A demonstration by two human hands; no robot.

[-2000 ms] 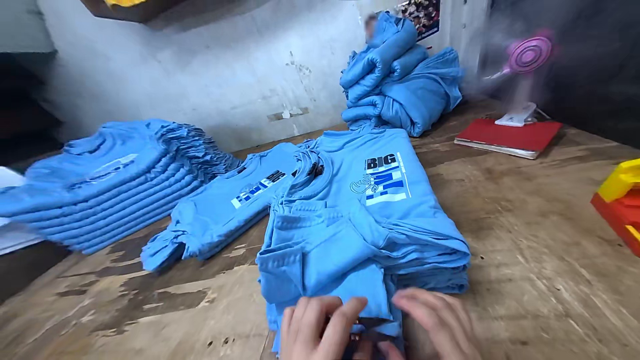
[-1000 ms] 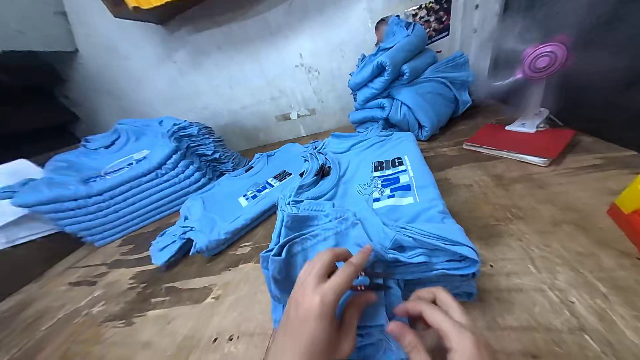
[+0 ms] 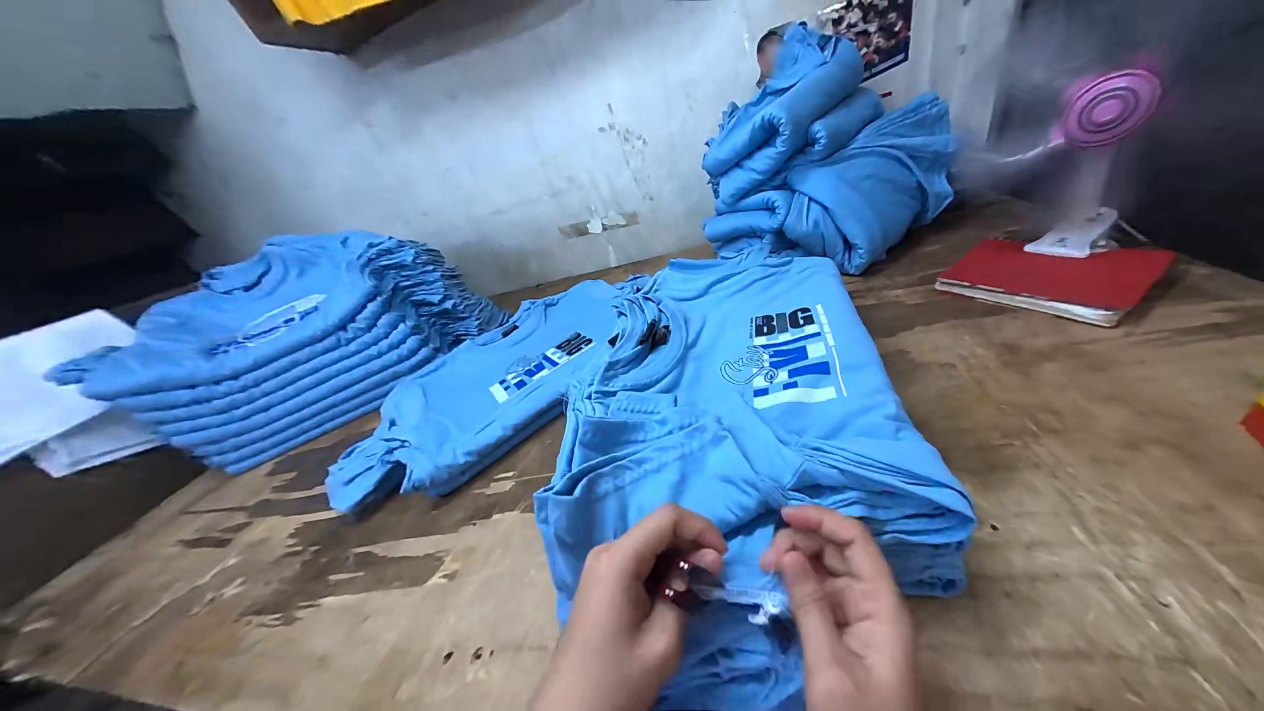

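A stack of light blue T-shirts [image 3: 790, 326] with a printed chest graphic lies in front of me, its sleeves and hems bunched at the near side. Over that near part, my left hand [image 3: 632, 602] has its fingers curled round a small dark red shiny tool, perhaps thread snips, mostly covered by the fingers. My right hand [image 3: 839, 602] is just to its right, thumb and fingertips close together at the shirt fabric; whether they pinch cloth or thread cannot be told. Between the hands are a pale strip and a small white bit on the blue cloth.
A smaller printed shirt pile [image 3: 494, 385] lies left of the stack, with a tall folded shirt stack [image 3: 296, 346] and white sheets [image 3: 69, 375] beyond. Rolled blue garments [image 3: 820, 168] stand behind. At right, a pink fan [image 3: 1111, 109] stands on a red notebook [image 3: 1057, 276] on the wooden table [image 3: 1066, 513].
My hands have lifted a little off the near part of the stack, and their fingers have drawn together. The dark red tool in my left hand now shows more plainly.
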